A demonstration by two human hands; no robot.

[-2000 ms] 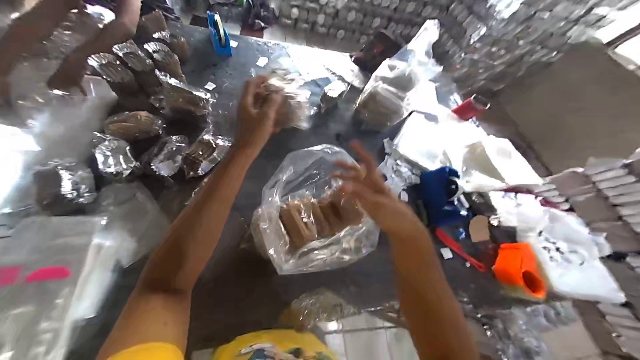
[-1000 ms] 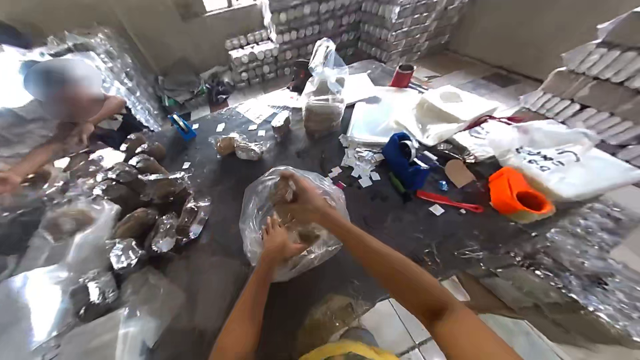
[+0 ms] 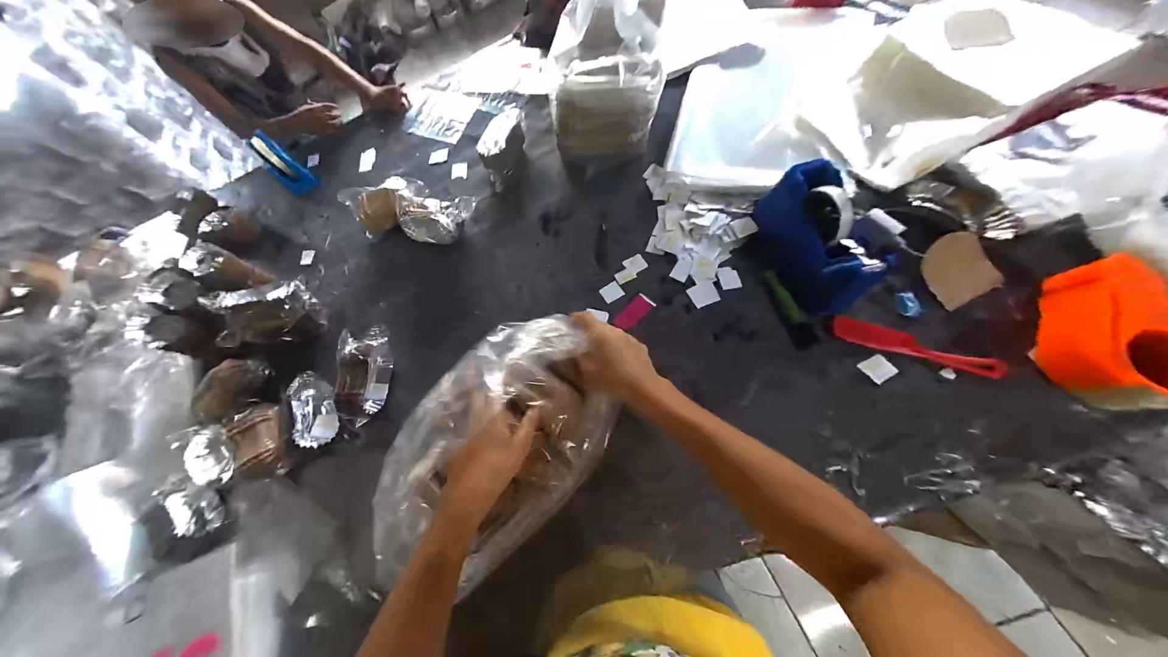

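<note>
A large clear plastic bag [image 3: 411, 493] with brown wrapped packets inside lies on the dark table in front of me. My left hand [image 3: 493, 447] is in the bag's mouth among the packets, and its fingertips are partly hidden; whether it grips one cannot be made out. My right hand [image 3: 611, 356] is closed on the bag's upper right rim, beside a brown packet [image 3: 561, 401]. Left of the bag stand small brown packets in clear wrap [image 3: 363, 374], near a larger heap of them [image 3: 265, 315]. Two more packets [image 3: 401, 210] lie beyond the bag.
A filled clear bag [image 3: 602, 109] stands at the back. To the right are paper slips [image 3: 698, 237], a blue tape dispenser [image 3: 812, 237], a red-handled tool [image 3: 917, 349] and an orange object [image 3: 1104, 319]. Another person's hands [image 3: 347, 109] rest at the back left near a blue tape dispenser [image 3: 283, 164].
Two seconds ago my left hand was at packets beyond the bag and my right hand was open over it; now both are at the bag. The view has shifted.
</note>
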